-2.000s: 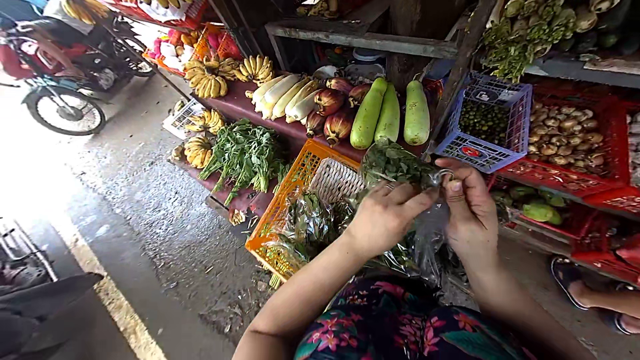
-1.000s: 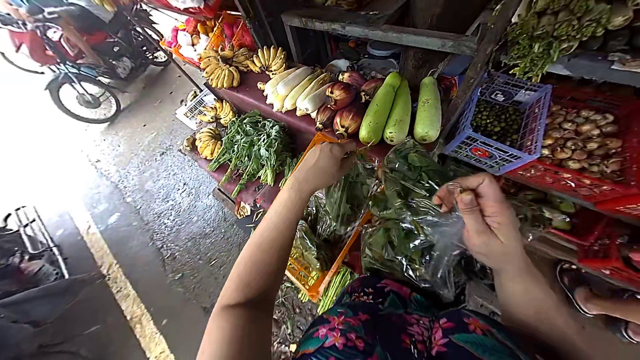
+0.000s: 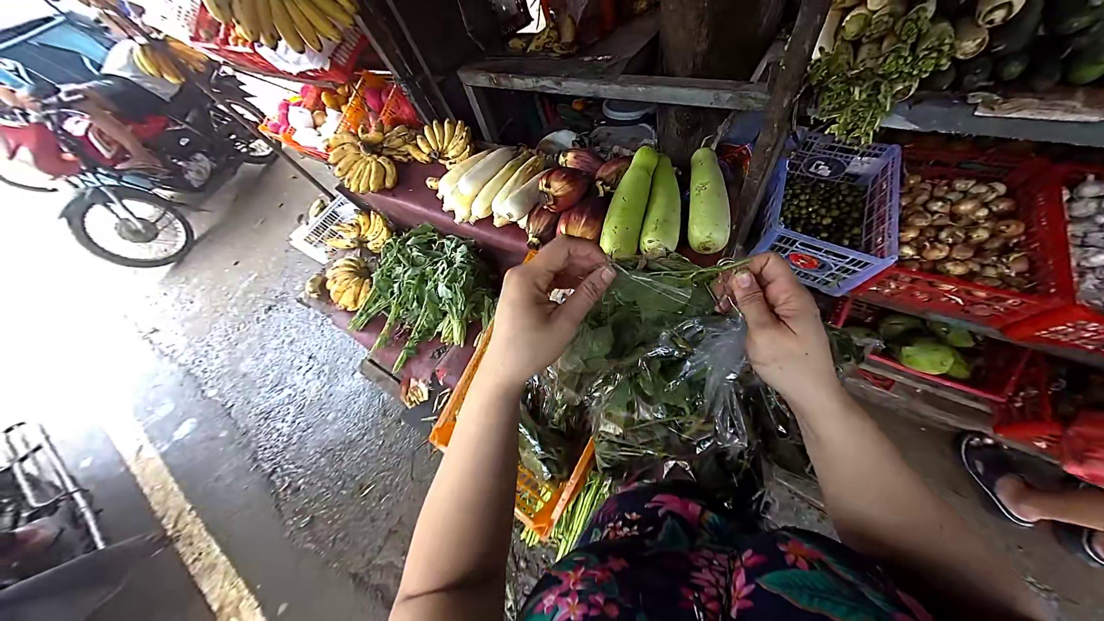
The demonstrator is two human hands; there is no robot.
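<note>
A clear plastic bag of leafy greens (image 3: 638, 379) is spread between my hands, above an orange plastic crate (image 3: 565, 500). My left hand (image 3: 552, 306) pinches the left side of the bag's top between thumb and forefinger. On the other side, my right hand (image 3: 772, 315) is closed on stems and gathered plastic at the bag's mouth. Just beyond the hands lie light green bottle gourds (image 3: 660, 207). To their left are banana blossoms (image 3: 565, 190) and pale corn ears (image 3: 492, 185). The lower part of the crate's contents is hidden by the bag.
Loose leafy greens (image 3: 431, 289) and bananas (image 3: 349, 280) lie left of the crate. A blue-purple crate of small green fruits (image 3: 824, 211) and a red crate of onions (image 3: 966, 228) stand right. A person's sandaled foot (image 3: 1000, 479) is at lower right; a motorcycle (image 3: 138, 220) is upper left.
My left hand was at the bag two seconds ago, reached left over the orange crate one second ago, and is now back at the bag's top. My right hand has stayed on the bag.
</note>
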